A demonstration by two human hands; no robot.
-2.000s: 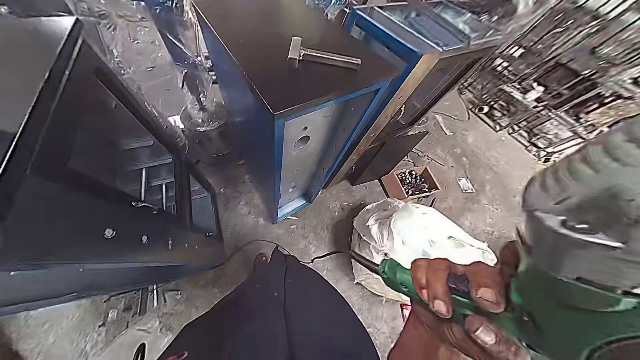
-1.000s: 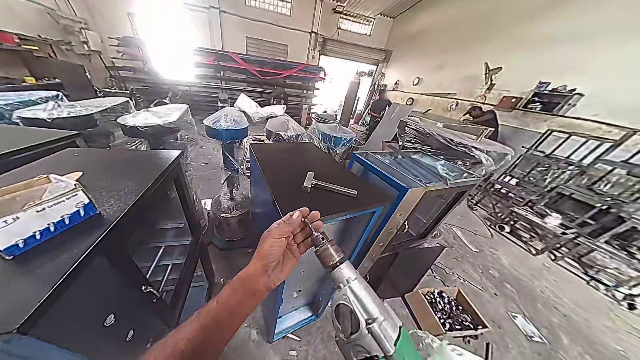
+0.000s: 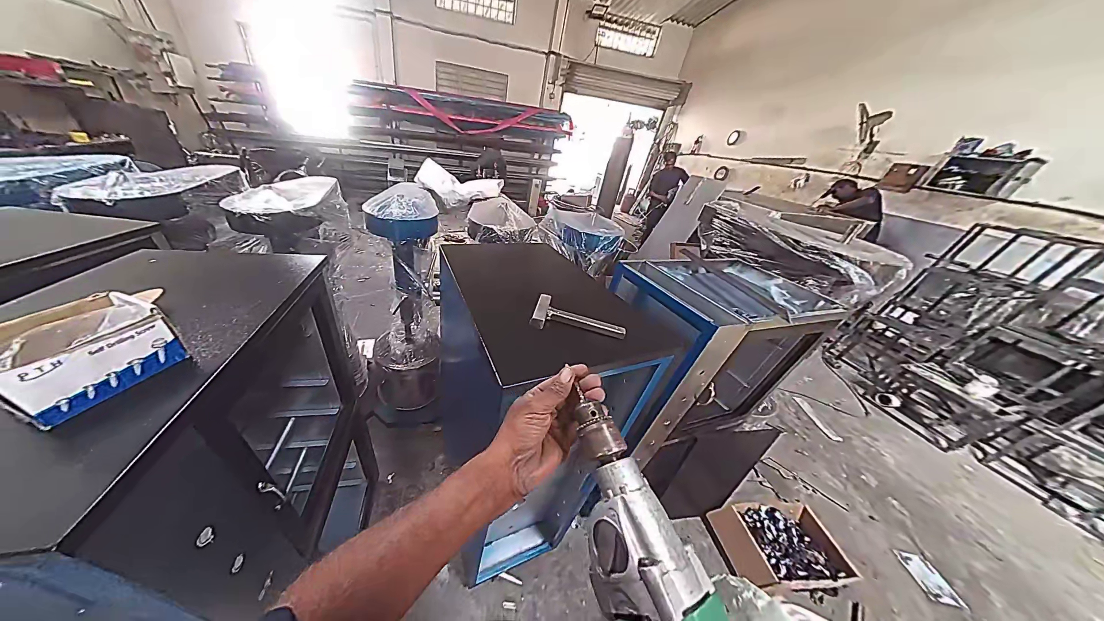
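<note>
My left hand [image 3: 552, 423] has its thumb and fingers pinched around the bit at the front of the chuck [image 3: 599, 431] of a power drill [image 3: 642, 535]. The drill has a grey metal body with a green part at the bottom edge, and it points up and away from me. My right hand is outside the view. Beyond the drill stands a blue cabinet with a black top [image 3: 552, 319]. On that top lies a metal hammer [image 3: 578, 317], its head to the left.
At left, a black cabinet [image 3: 233, 336] carries an open screw box [image 3: 95, 354]. A cardboard box of small dark parts [image 3: 789, 543] sits on the floor at right, near metal frames [image 3: 975, 345]. Plastic-wrapped machines [image 3: 405, 285] stand behind. Two people are farther back at right.
The view has risen from the floor. My right hand, on the drill's green handle two seconds ago, has left the view. My left hand came in and is now at the bit.
</note>
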